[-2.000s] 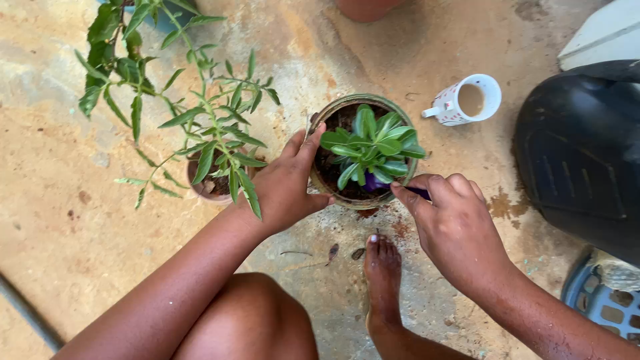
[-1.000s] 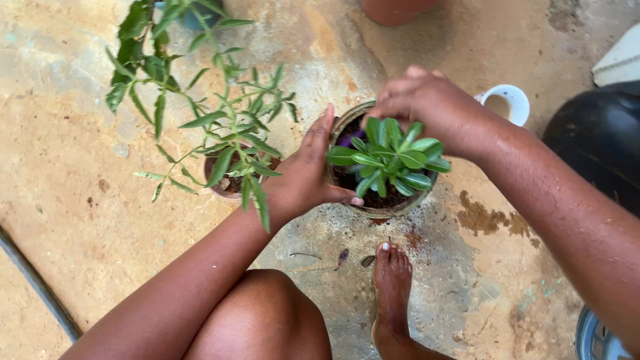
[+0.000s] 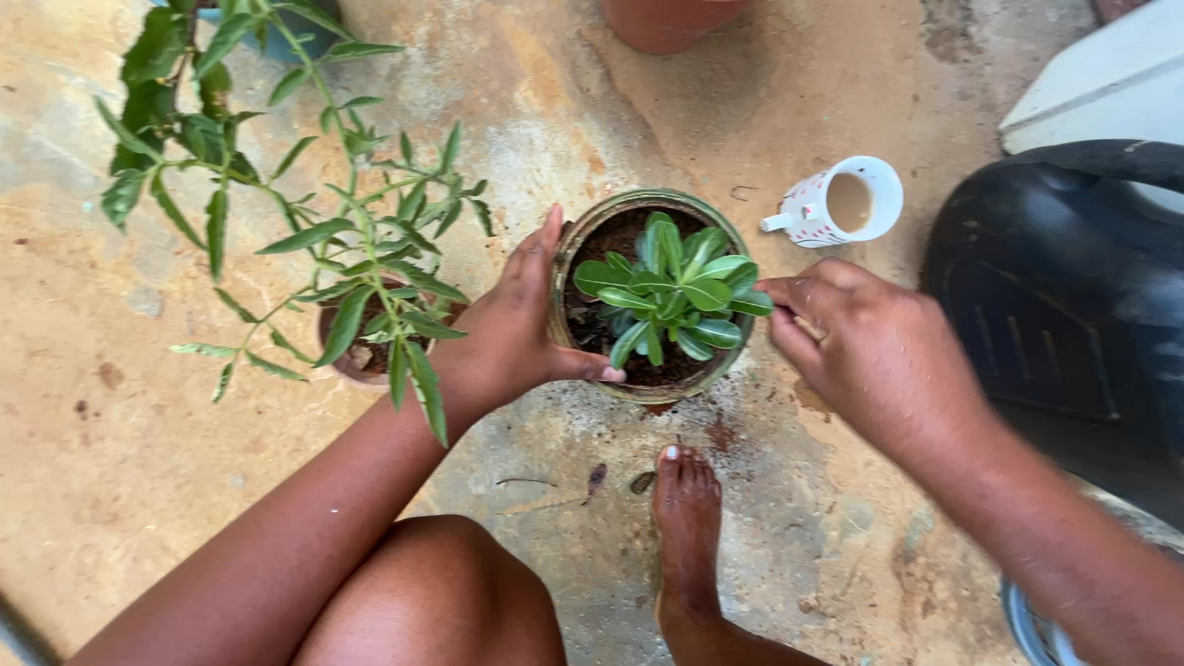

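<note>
A round plant pot (image 3: 655, 392) with a green rim stands on the concrete floor, dark soil inside it. From the soil grows a leafy green plant (image 3: 680, 289) with thick, pale-veined leaves. My left hand (image 3: 518, 324) grips the pot's left side, fingers outside and thumb over the front rim. At the right rim, my right hand (image 3: 846, 324) has its fingers closed beside the leaf tips. Something small and pale shows between those fingers; what it is, I cannot tell. The purple item seen earlier in the pot is not visible.
A taller plant in a small pot (image 3: 356, 370) leans over my left forearm. A mug of milky drink (image 3: 837, 203) stands beyond my right hand, beside a black plastic container (image 3: 1045, 314). A terracotta-coloured pot (image 3: 673, 23) is at the top; my foot (image 3: 687, 527) is below.
My right hand has moved from the far side of the pot to its right side, near the mug. My left hand still holds the pot.
</note>
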